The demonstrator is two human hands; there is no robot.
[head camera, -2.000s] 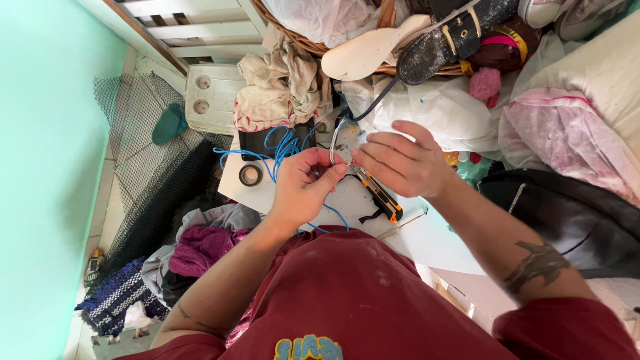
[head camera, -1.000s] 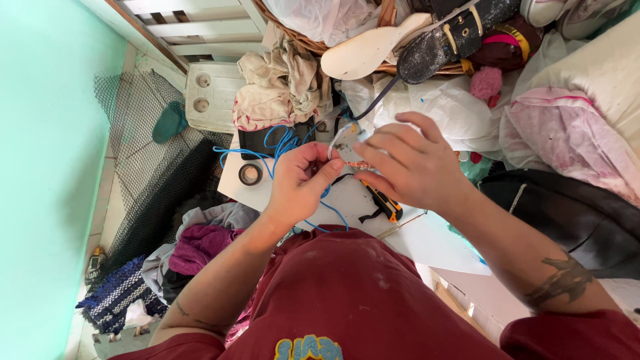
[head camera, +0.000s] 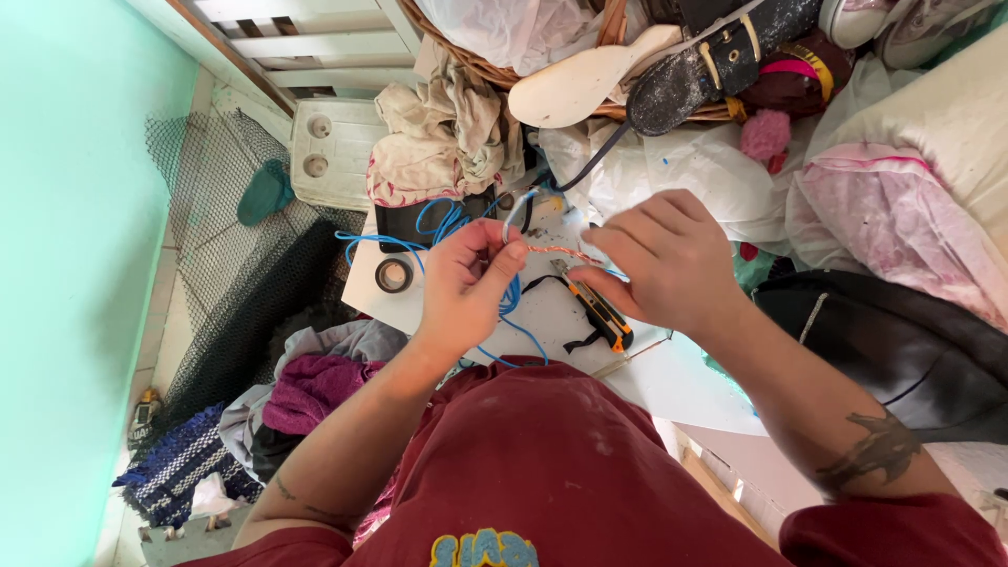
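Thumb and fingers of my left hand (head camera: 476, 279) pinch an insulated electrical cable (head camera: 513, 222), pale with a blue part, bent upward from the grip. Twisted bare copper wire (head camera: 563, 250) sticks out rightward from the same fingertips. My right hand (head camera: 661, 264) is at the wire's far end, fingers parted and slightly blurred; whether a fingertip touches the copper is unclear. Below lies an orange and black utility knife (head camera: 602, 315) with its blade out. Coiled blue wire (head camera: 445, 220) spreads behind and under my left hand. A roll of black electrical tape (head camera: 394, 276) rests on the white board (head camera: 370, 303).
A black tray (head camera: 398, 228) and crumpled cloth (head camera: 449, 134) lie behind my hands. Plastic bags (head camera: 685, 181), a wicker basket (head camera: 472, 63) and shoes are beyond. At right is a black bag (head camera: 890, 354); at left, black mesh (head camera: 228, 236) and clothes (head camera: 315, 394).
My right hand has moved off the pinched fingers to the right and opened somewhat, so the twisted copper shows between both hands. My left hand keeps its pinch.
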